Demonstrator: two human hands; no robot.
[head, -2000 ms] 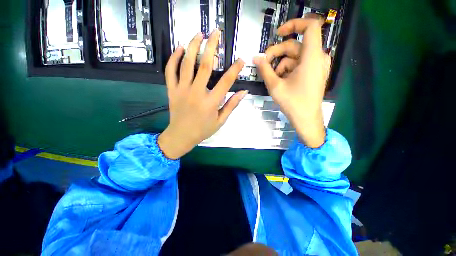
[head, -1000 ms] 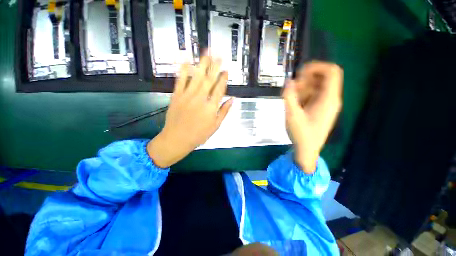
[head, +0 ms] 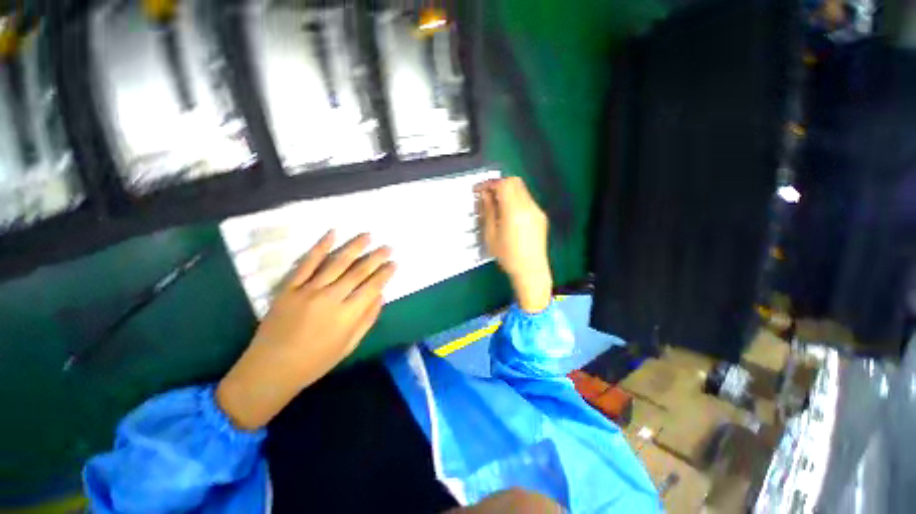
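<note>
A white release liner (head: 422,226) lies just below the foam tray, with faint grey marks near both ends. My left hand (head: 319,319) lies on the liner's left half with fingers spread. My right hand (head: 514,233) is at the liner's right end, fingers bent and fingertips at its edge; whether they pinch a piece is blurred. The black foam tray (head: 291,189) holds several open phone units side by side, such as the phone assembly (head: 427,110) in the rightmost slot. Thin dark tweezers (head: 136,309) lie on the mat at the left.
The green mat (head: 550,60) extends around the tray. A tall black block (head: 693,191) stands to the right. Cardboard boxes (head: 673,392) and a shiny silvery thing lie at the lower right. Blue floor with a yellow line (head: 467,341) shows past the mat's front edge.
The view has swung right, and more of the right side shows. My right hand has come down from beside the tray to the liner's right end. My left hand has moved from the tray's edge onto the liner.
</note>
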